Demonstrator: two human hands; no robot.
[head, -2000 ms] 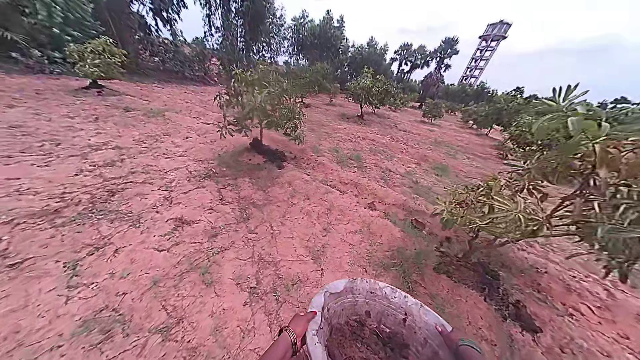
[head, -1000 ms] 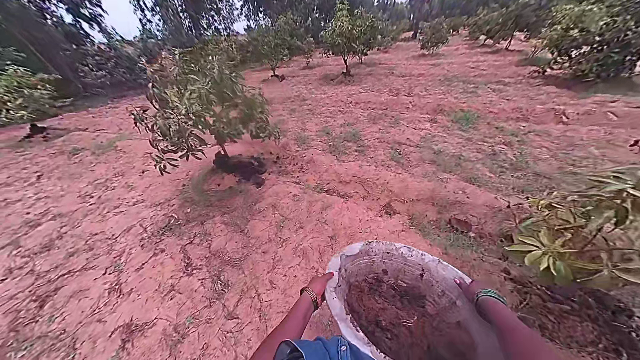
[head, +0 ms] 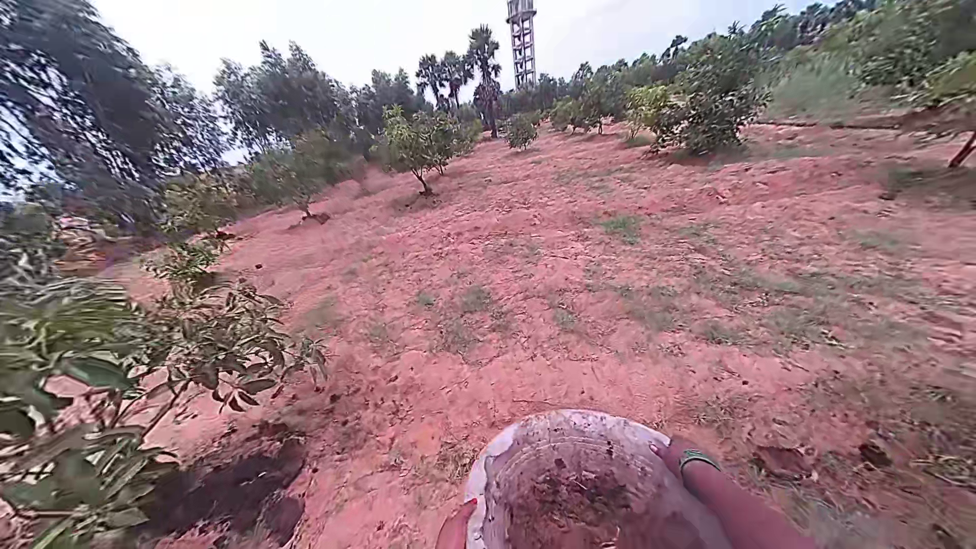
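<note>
A round, shallow basin (head: 564, 421) with a pale, soil-stained rim is at the bottom of the head view, cut off by the lower edge. Dark brown crumbly matter (head: 583, 496) lies inside it. My left hand (head: 456, 526) grips the left side of the rim; only part of the fingers shows, one with a red nail. On the upper right of the rim my right hand (head: 671, 455) has hold, with green bangles at the wrist. The basin's near side is out of view.
A leafy young tree (head: 191, 351) stands close at the left, dark soil (head: 236, 488) at its base. Reddish uneven ground (head: 473, 267) with grass tufts stretches ahead. Small trees (head: 415, 145) stand farther off, a bushy one (head: 705, 107) to the right, and a tall tower (head: 522, 46) in the distance.
The view has swung and moved on through the trees; a leafy tree is now close at the left. Both hands keep hold of the basin throughout.
</note>
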